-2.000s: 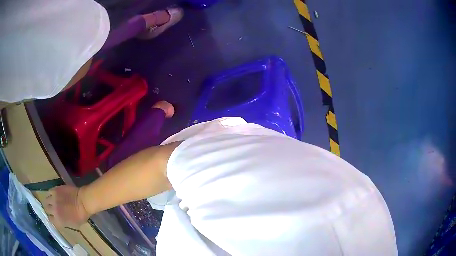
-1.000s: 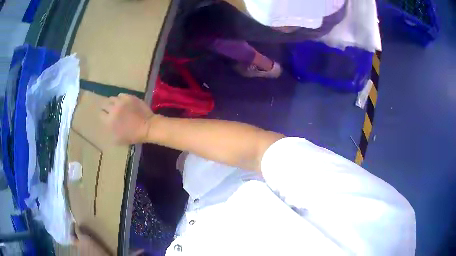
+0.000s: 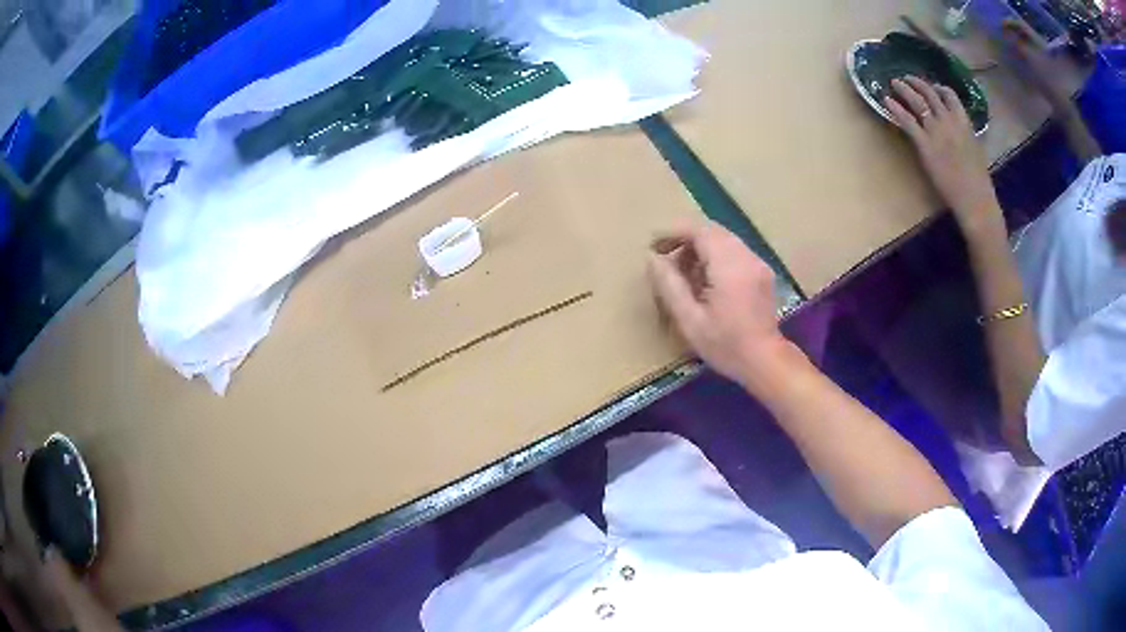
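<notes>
A dark green model car body (image 3: 62, 500) with a silver-white rim stands tilted at the far left edge. My left hand (image 3: 50, 590), blurred and cut off by the lower left corner, is at its lower end and appears to grip it. My right hand (image 3: 722, 296) is loosely curled on the brown cardboard (image 3: 531, 395) near the bench edge, with no object visible in it. A small white glue cup (image 3: 451, 248) stands between the hands, with a thin pale stick (image 3: 496, 207) leaning in it. A clear smear lies beside the cup.
Small green parts (image 3: 432, 93) are piled on a crumpled white sheet (image 3: 216, 266) behind the cup. A blue bin (image 3: 210, 62) is behind that. A dark green strip (image 3: 710, 191) crosses the bench. At right, another person's hand (image 3: 938, 142) touches a second car body (image 3: 874, 68).
The view has swung from the floor and stools to the bench. The car body at left and the neighbour's work at right have come into view. My right hand stays curled on the bench.
</notes>
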